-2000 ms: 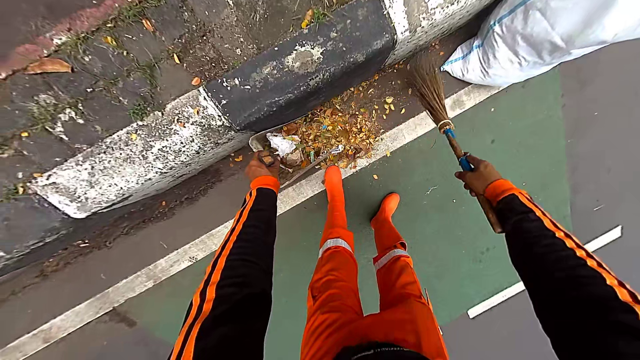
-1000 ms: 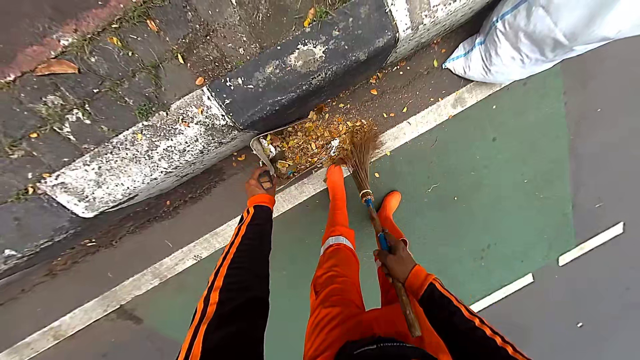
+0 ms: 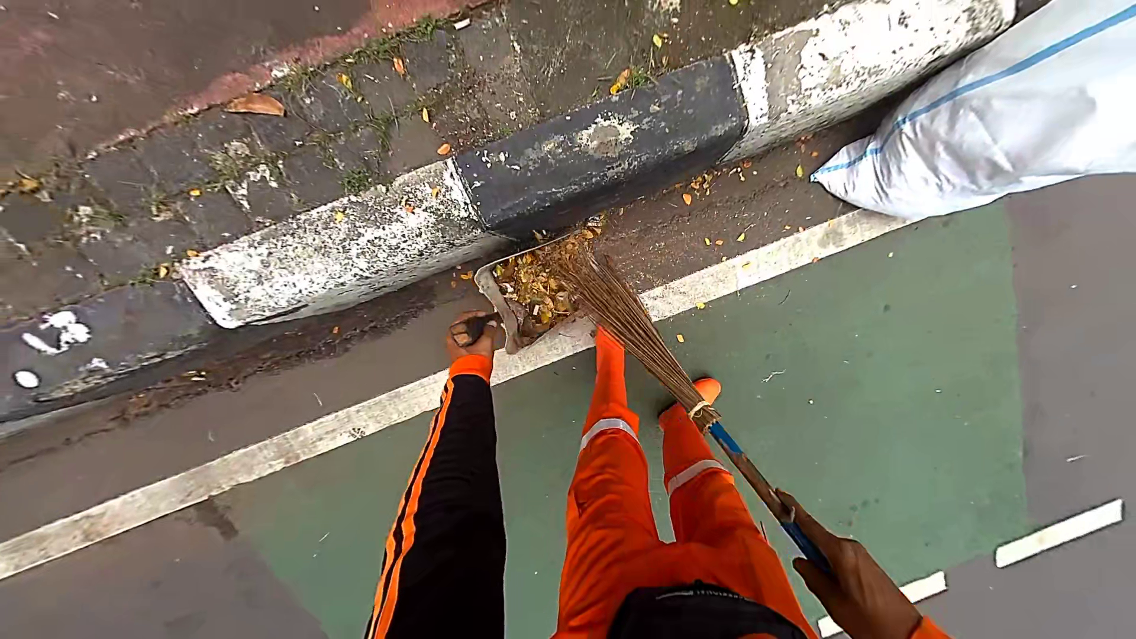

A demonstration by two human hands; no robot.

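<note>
My left hand [image 3: 470, 335] grips the dark handle of a dustpan [image 3: 508, 311], which lies on the ground beside the kerb. Yellow and brown fallen leaves [image 3: 543, 282] fill much of the pan. My right hand [image 3: 848, 568], low at the right, is closed around the wooden handle of a stick broom [image 3: 652, 346] with blue wrapping. The broom's bristle tips rest against the leaves at the pan's right side, and they hide part of the heap.
A black and white painted kerb [image 3: 612, 142] runs above the dustpan. At the upper right a large white woven sack [image 3: 994, 133] lies against it. My orange boots stand on the green road surface [image 3: 852, 355], below a white painted line [image 3: 745, 266].
The broom has swung from the right side onto the leaves, and its bristles now press them into the dustpan. The leaf heap beside the pan has shrunk.
</note>
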